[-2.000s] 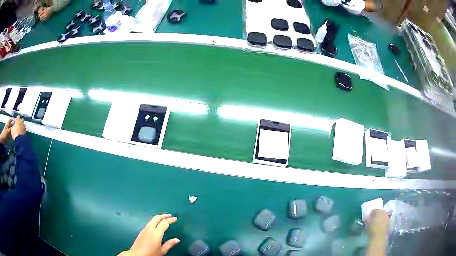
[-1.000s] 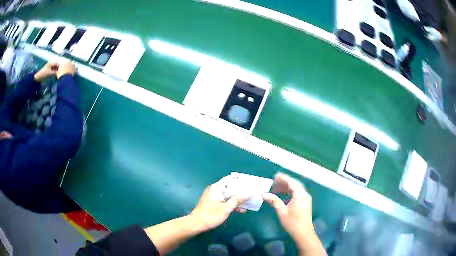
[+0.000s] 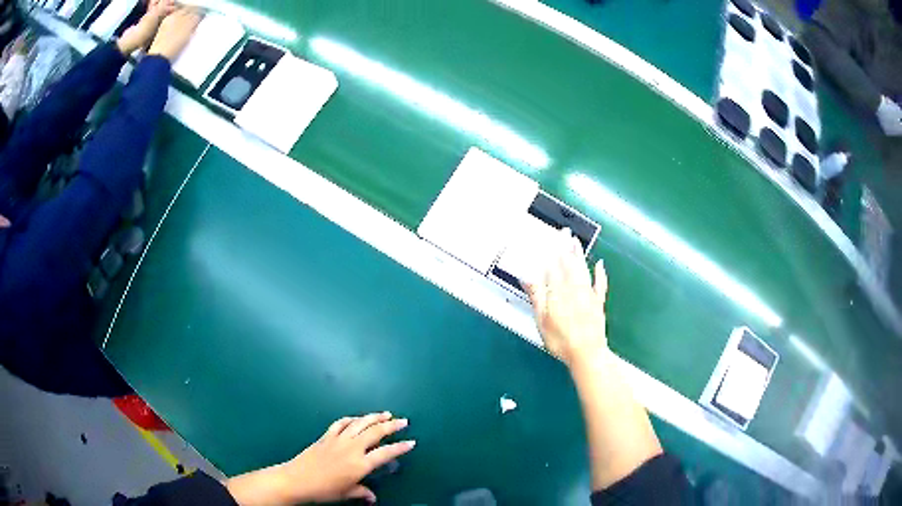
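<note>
My right hand (image 3: 572,301) is over an open box base with a black insert tray (image 3: 566,213) on the belt. Its fingertips touch a white insert card (image 3: 534,242) lying in that box; whether they grip it I cannot tell. A plain white lid (image 3: 480,210) lies against the left side of the box. My left hand (image 3: 346,460) is empty with fingers spread, low over the green bench. A dark grey charging case is partly hidden at its fingers. Another grey case (image 3: 475,497) is cut off by the bottom edge.
A small white scrap (image 3: 507,404) lies on the bench. Another open box (image 3: 744,379) with a white card is further right on the belt. A box with earbuds and case (image 3: 247,75) stands upper left beside its lid. A neighbouring worker's blue sleeves (image 3: 89,188) are at left.
My right hand has moved from the bench up to the box on the belt, where the white card now lies. My left hand has let go of the card and moved down-left. The view has shifted.
</note>
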